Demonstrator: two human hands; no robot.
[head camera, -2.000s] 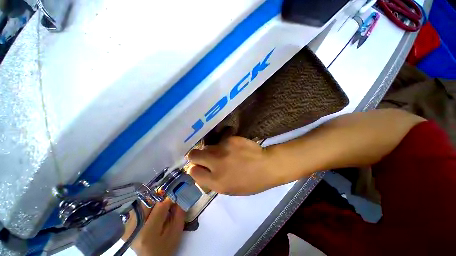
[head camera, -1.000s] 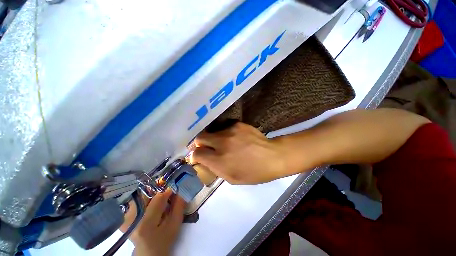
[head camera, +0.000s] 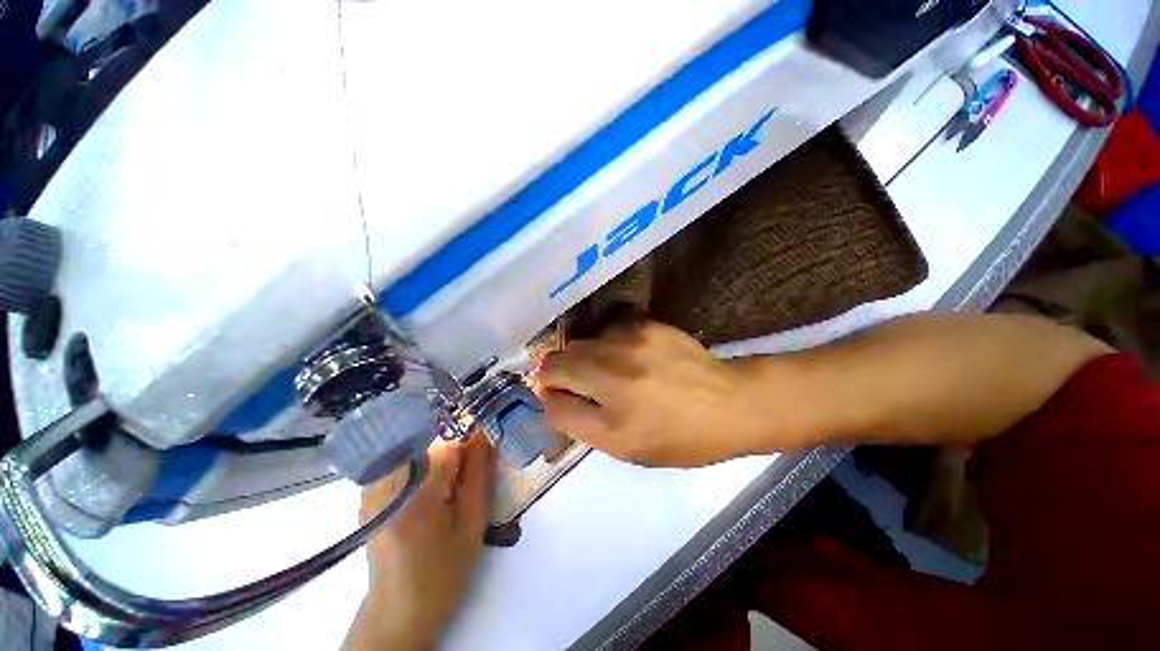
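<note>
The brown fine-patterned garment piece (head camera: 808, 248) lies on the white table under the machine arm. My right hand (head camera: 642, 394) is closed on its near end, thumb and fingertips bent down beside the lit needle area. My left hand (head camera: 433, 521) reaches in from the bottom edge, its fingertips beside the needle area on the other side. The grey-blue block (head camera: 519, 427) and metal parts hide the left fingertips and what they touch. The needle and presser foot cannot be told apart clearly.
The white machine head (head camera: 509, 165) covers the upper left. A curved metal guard (head camera: 191, 613) and tension discs (head camera: 350, 375) are at its end. Red-handled scissors (head camera: 1069, 70) and small snips (head camera: 986, 112) lie at upper right. A measuring tape (head camera: 763, 506) edges the table.
The view has shifted, so more of the machine's end and the curved guard show. Both hands stay at the needle area, with no clear change in grip.
</note>
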